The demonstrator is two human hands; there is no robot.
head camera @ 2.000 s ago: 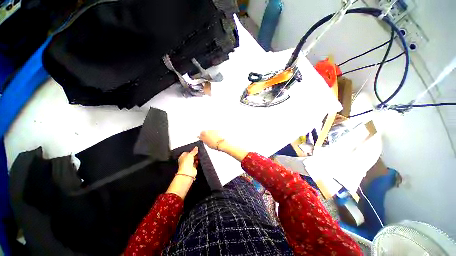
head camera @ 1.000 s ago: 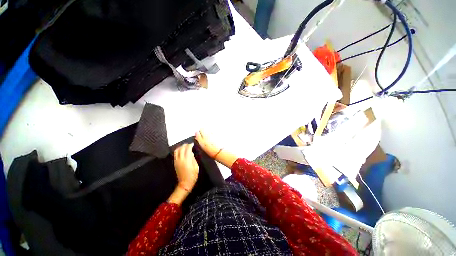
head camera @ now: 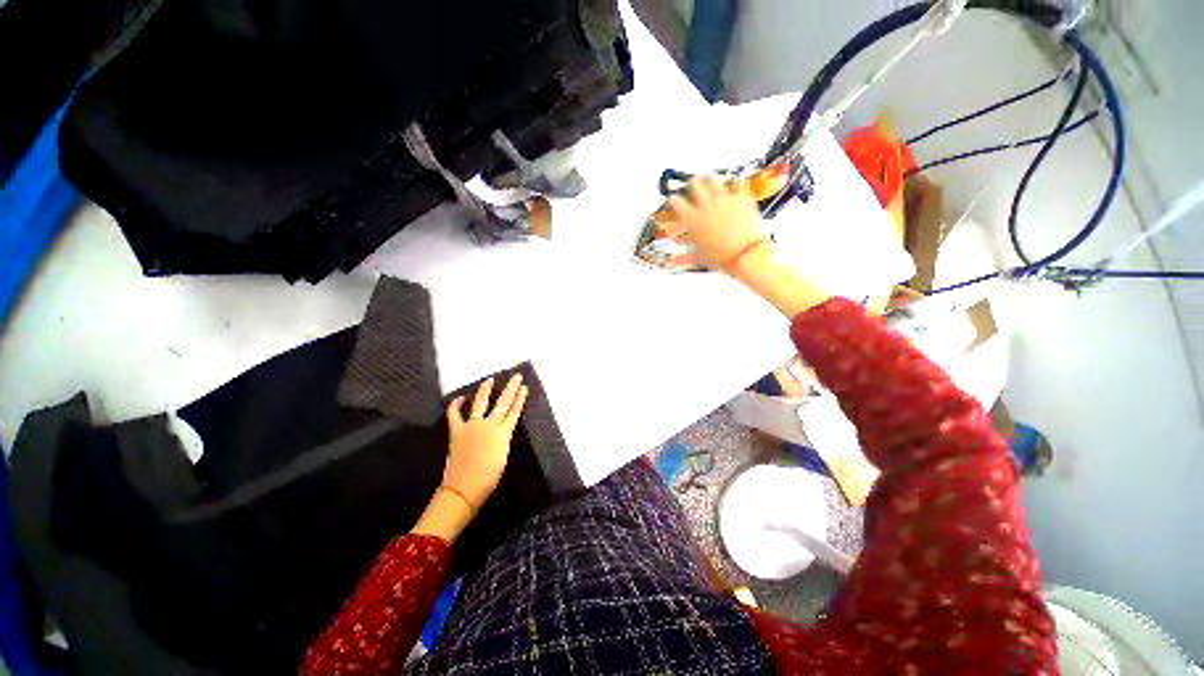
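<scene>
A black garment panel (head camera: 304, 495) lies on the white table at the near left. A greyer folded band (head camera: 552, 442) runs along its right end, and a textured dark grey flap (head camera: 392, 350) lies at its upper edge. My left hand (head camera: 483, 442) rests flat on the panel beside the band, fingers spread, holding nothing up. My right hand (head camera: 717, 222) is on the orange handle of the steam iron (head camera: 655, 246), which stands on the table at the right. The hand covers much of the handle; its fingertips are partly unclear.
A large black stack of cut pieces (head camera: 330, 119) lies at the far left, with crumpled grey strips (head camera: 491, 201) beside it. The white table (head camera: 621, 363) ends at the right near cartons. Dark hose loops (head camera: 1120, 145) hang at right. A white fan (head camera: 1122, 634) is at the lower right.
My right hand has moved from the panel's corner up and right onto the iron's handle. My left hand has opened out flat on the panel. The panel has hardly moved.
</scene>
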